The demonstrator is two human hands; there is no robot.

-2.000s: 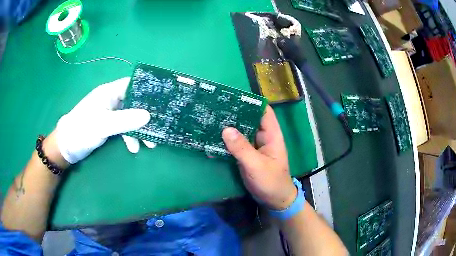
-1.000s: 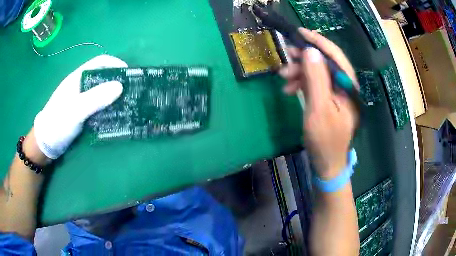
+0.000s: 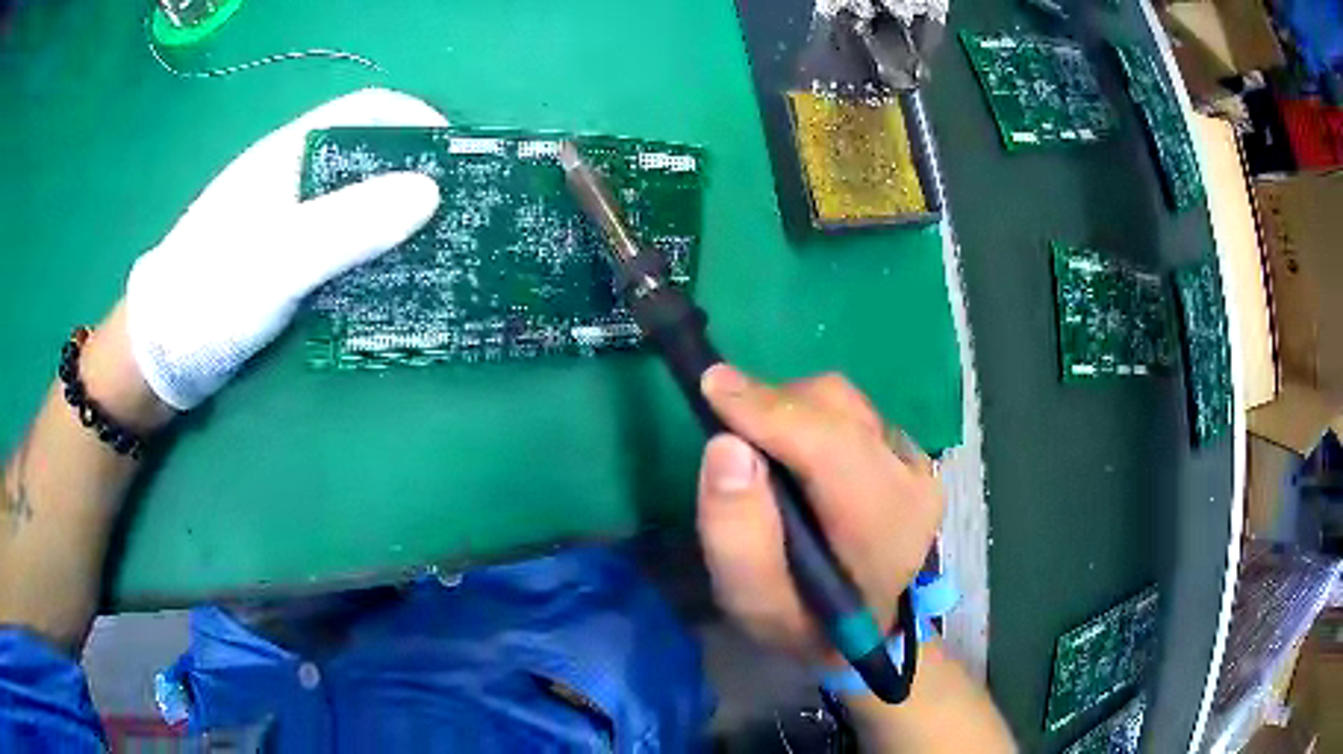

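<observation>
A green circuit board (image 3: pixel 501 251) is held over the green mat, its side with dense silvery solder points facing up. My left hand (image 3: pixel 273 243), in a white knit glove, grips the board's left end, thumb on top and fingers hidden behind or beneath. My bare right hand (image 3: pixel 825 508) holds a black soldering iron (image 3: pixel 670 324) like a pen. Its metal tip is at the board's top edge, near a pale connector row; whether it touches cannot be told.
The iron stand (image 3: pixel 884 30) and yellow-brown sponge (image 3: pixel 859 155) lie right of the board. A solder spool (image 3: pixel 196 18) is cut off at top left, with a wire strand. More boards (image 3: pixel 1112 314) lie on the dark belt, cardboard boxes (image 3: pixel 1303 295) beyond.
My right hand has let go of the board, taken the iron from its stand and brought the tip over the board. My left hand still holds the board, now lying more level across the view.
</observation>
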